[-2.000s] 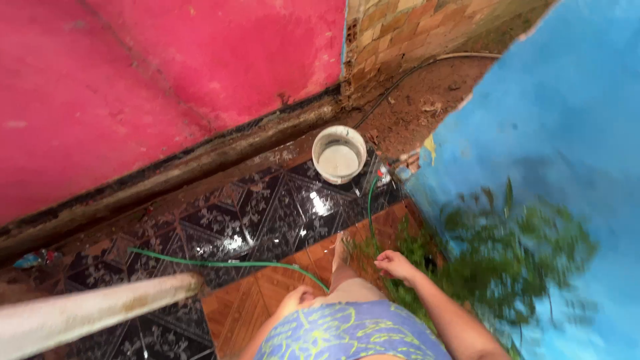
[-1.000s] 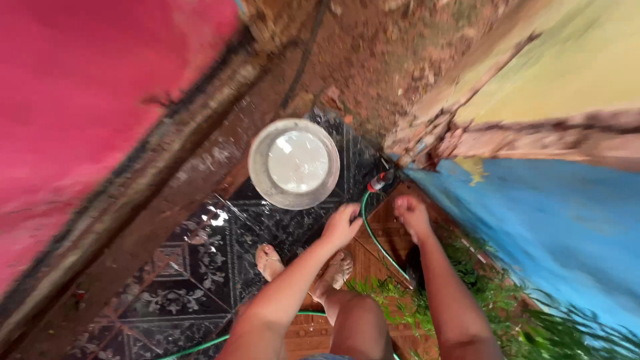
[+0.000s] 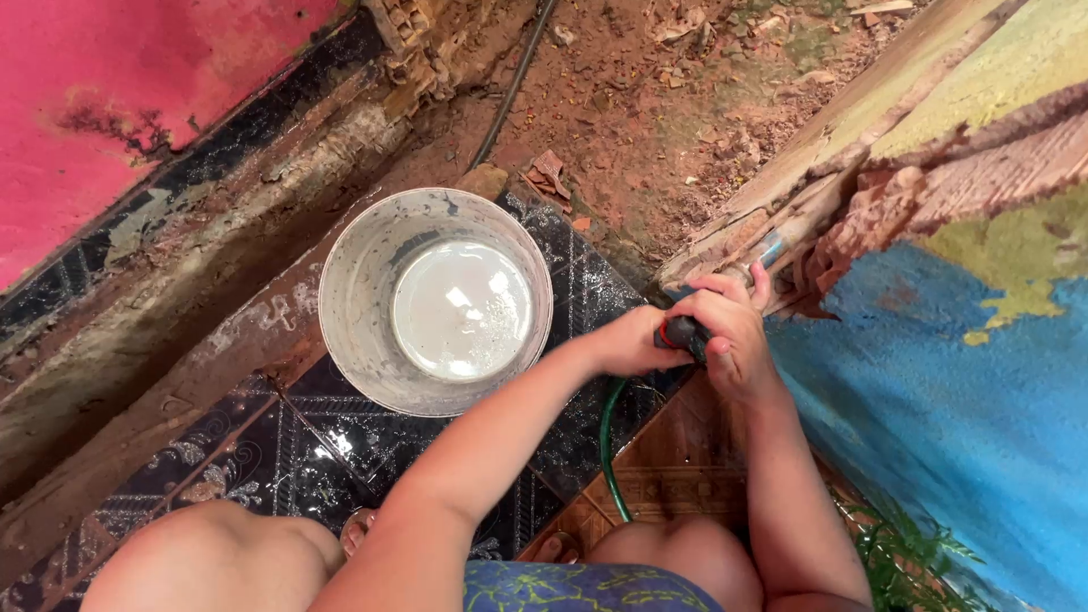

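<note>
Both my hands meet at a black tap fitting [image 3: 682, 333] with a red ring, low beside the corner of the blue wall. My left hand [image 3: 636, 342] is closed around its lower left side, and my right hand [image 3: 733, 327] wraps it from the right. A green hose [image 3: 609, 450] hangs from below my hands and runs down toward my legs. Left of my hands a whitish plastic bucket [image 3: 340, 293] stands on the dark tiles, with cloudy liquid in its bottom.
Wet black patterned tiles [image 3: 340, 425] lie around the bucket. A step-like ledge [image 3: 229, 229] follows the pink wall [image 3: 153, 76]. Reddish dirt [image 3: 629, 110] with rubble and a dark pipe [image 3: 517, 85] lies beyond. Leafy plants [image 3: 909, 544] grow at lower right.
Both hands have come together on the black fitting; a second ago they were apart, near the hose's red end. The view has moved closer to the bucket and the wall corner.
</note>
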